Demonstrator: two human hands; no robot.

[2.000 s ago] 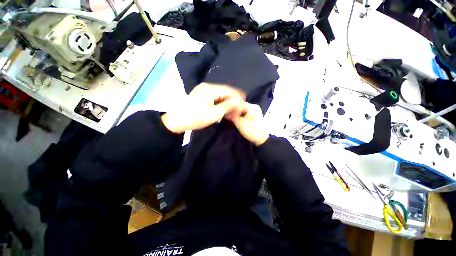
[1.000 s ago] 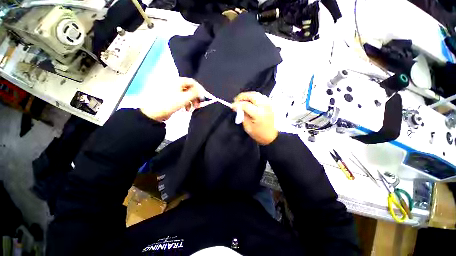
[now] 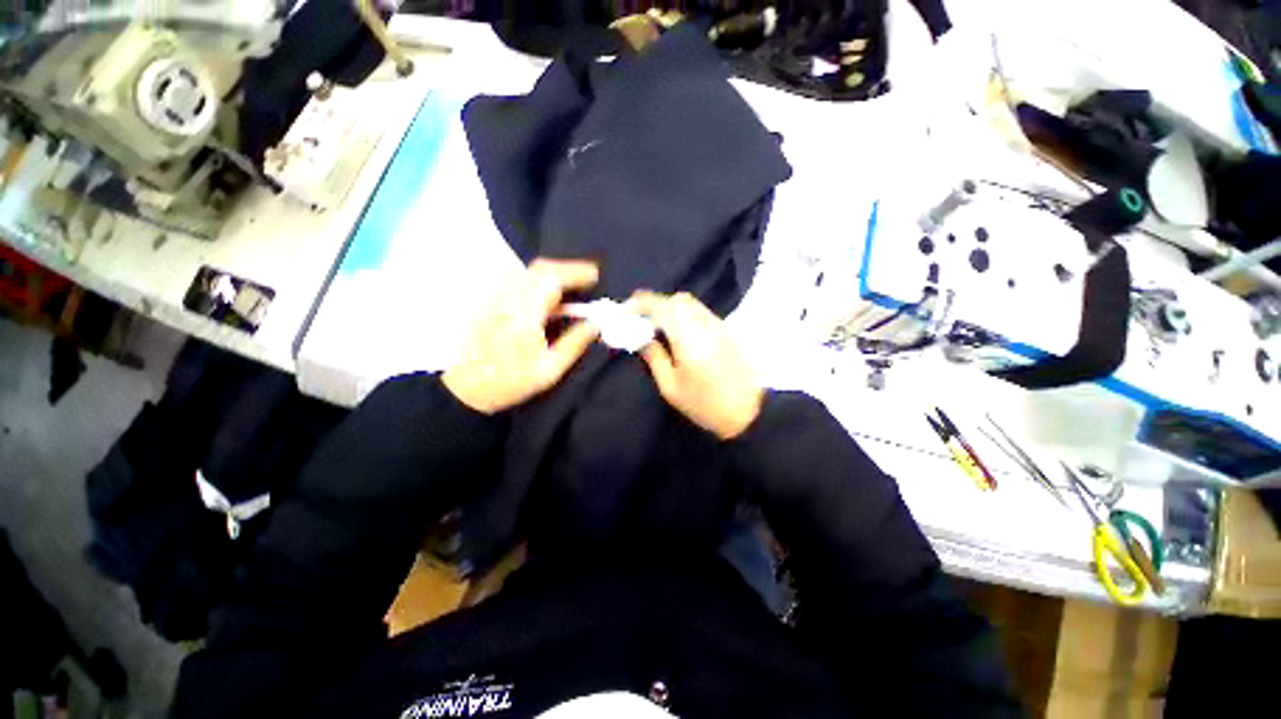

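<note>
A dark navy garment [image 3: 660,155] lies over the table's front edge and hangs down onto my lap. Above its middle, a small white strip [image 3: 618,326], bunched up, is between my two hands; what it is cannot be told surely. My left hand [image 3: 527,337] pinches its left end with thumb and fingers. My right hand [image 3: 700,363] pinches its right end. The fingertips are close together, a little apart. A short pale mark shows on the upper part of the cloth.
A white sewing machine [image 3: 983,267] stands at right, with a black strip [image 3: 1103,330] over it. Snips [image 3: 962,450], tweezers [image 3: 1026,458] and scissors [image 3: 1117,551] lie near the right front edge. An older beige machine [image 3: 155,99] and a smartphone [image 3: 229,299] are at left.
A second ago a thin white strip was stretched between my hands; now it is bunched and my hands are closer together. My left hand has moved right.
</note>
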